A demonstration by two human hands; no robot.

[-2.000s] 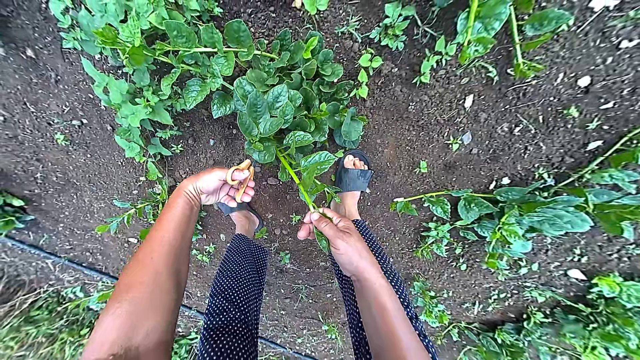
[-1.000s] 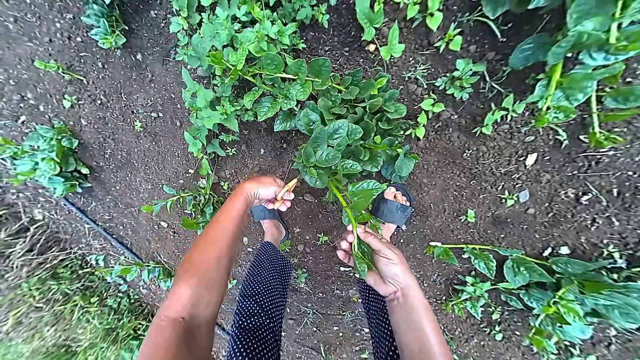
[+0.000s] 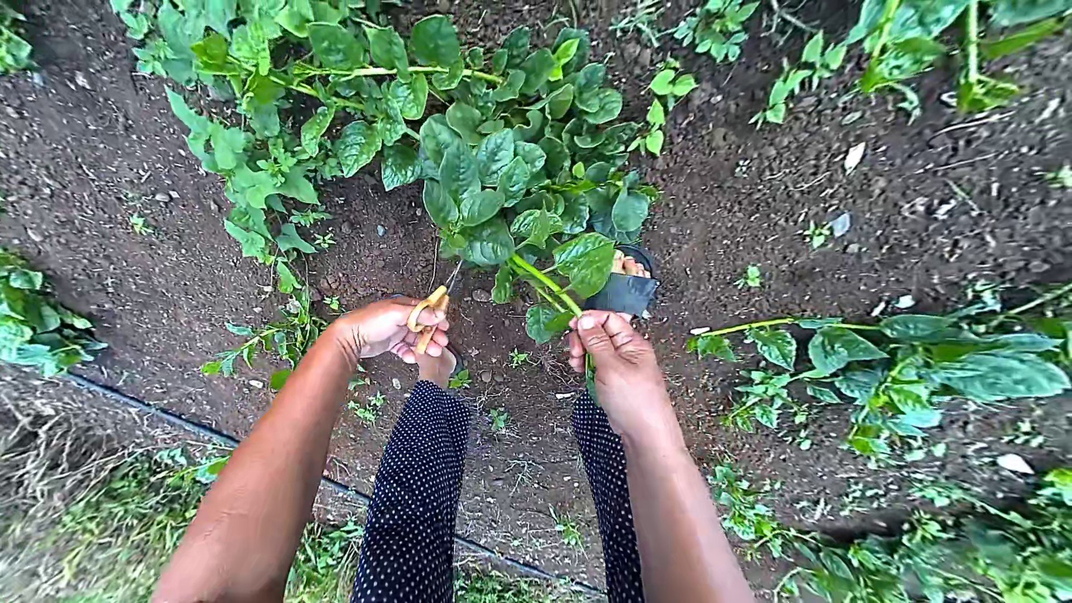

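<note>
My left hand (image 3: 392, 328) holds scissors (image 3: 430, 311) by their yellow handles, fingers in the loops. Their thin blades point up toward the lower leaves of a broad-leaved green plant (image 3: 494, 180); whether they touch it I cannot tell. Between the thumb and fingers of my right hand (image 3: 615, 352) is a thick light-green stem (image 3: 544, 283), which slants down from the plant. Leaves hang beside the stem, and some green shows below my right fingers. The stem's base is hidden under the foliage.
My sandalled foot (image 3: 624, 289) stands just beyond my right hand, the other behind my left. A dark hose (image 3: 176, 419) crosses the soil at lower left. More leafy plants (image 3: 904, 360) lie to the right, with others at the left edge and upper right.
The view has shifted between frames. My left hand, with the scissors, has turned so that the blades show pointing at the plant. My right hand keeps its hold on the stem.
</note>
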